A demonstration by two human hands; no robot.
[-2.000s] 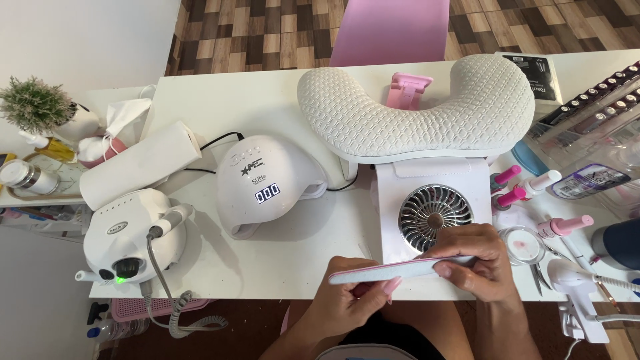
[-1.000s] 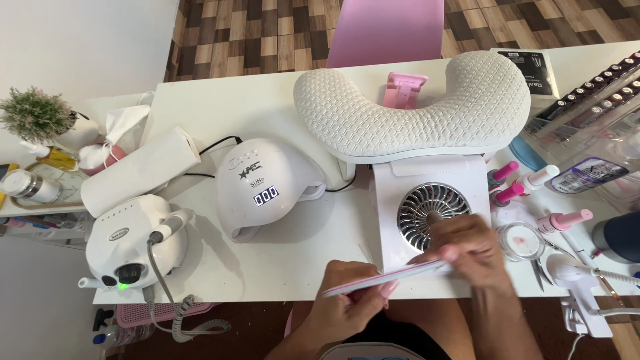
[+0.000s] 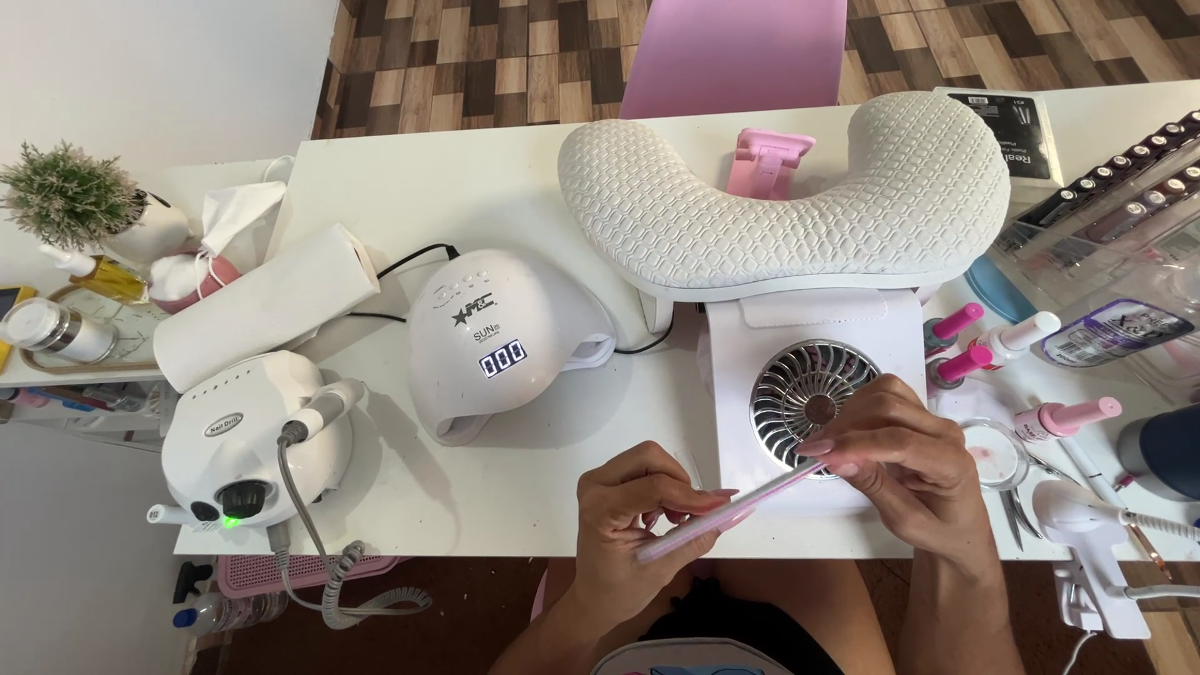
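A nail file with a pink edge (image 3: 727,516) is held slanted between both hands, over the table's near edge. My left hand (image 3: 647,525) pinches its lower left end between thumb and fingers. The fingertips of my right hand (image 3: 891,464) grip the upper right end, in front of the white nail dust collector (image 3: 731,412). Part of the collector's round metal fan grille (image 3: 797,394) is hidden by that hand. Behind the collector lies a curved white textured arm rest (image 3: 787,225).
Left of my hands stand a white nail lamp (image 3: 497,337) with a lit display, a nail drill machine (image 3: 253,450) with a coiled cord, and a white roll (image 3: 267,305). Nail polish bottles (image 3: 1059,417), a small glass jar (image 3: 994,455) and a clamp-based white device (image 3: 1087,525) crowd the right side.
The nail file has turned from nearly level to a steeper slant, its broad face now mostly out of sight. My right hand has shifted; both hands keep hold of the file.
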